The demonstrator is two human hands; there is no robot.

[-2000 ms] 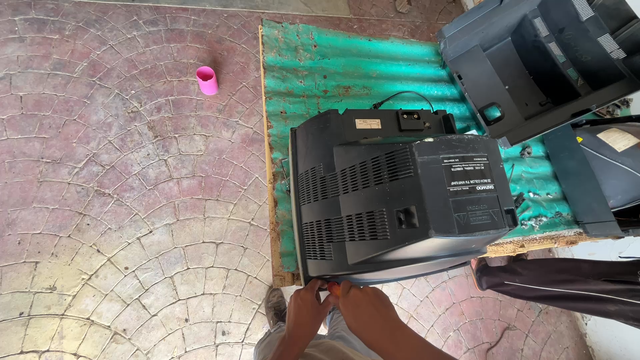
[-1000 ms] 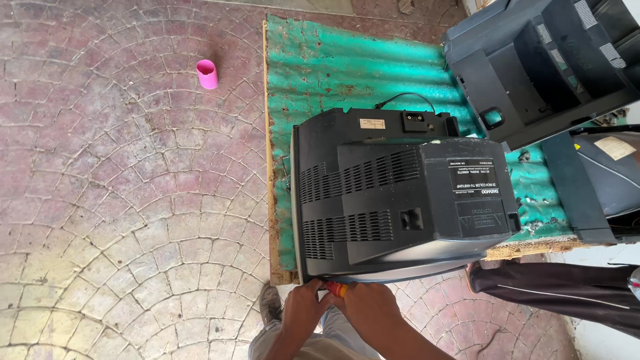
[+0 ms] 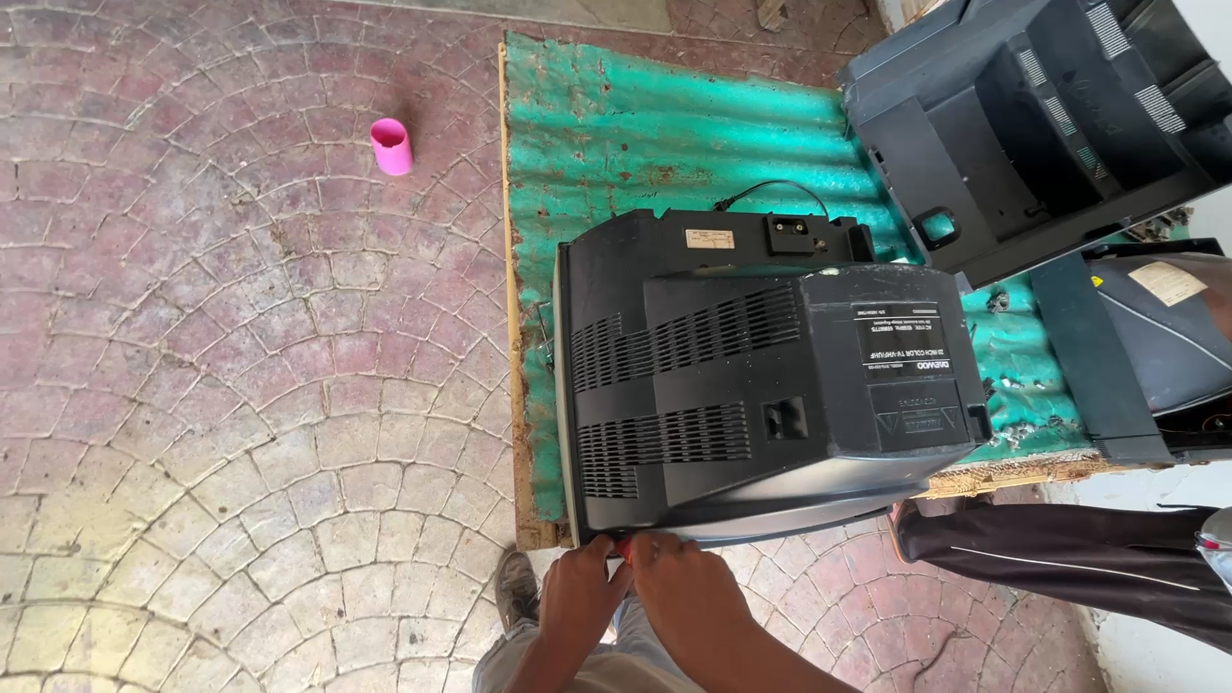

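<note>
A black Daewoo CRT television (image 3: 712,385) lies on the green corrugated metal sheet, its vented rear housing toward me. At the housing's near lower-left corner, my right hand (image 3: 683,587) grips a red-handled tool (image 3: 626,549), probably a screwdriver; its tip is hidden. Close beside it, my left hand (image 3: 577,587) has its fingertips at the same edge of the housing, by the tool. Whether those fingers hold anything cannot be made out. A power cord (image 3: 770,185) curls behind the television.
A detached black television back cover (image 3: 962,173) stands at the upper right, near an opened television with its picture tube (image 3: 1165,327). The corrugated sheet (image 3: 664,115) has a wooden edge. A pink cup-like container (image 3: 392,147) is on the paved floor. Another person's dark-trousered leg (image 3: 1039,558) is at right.
My right hand has shifted on the red-handled tool, and less of its handle shows than a second ago. Both hands stay at the same corner of the television.
</note>
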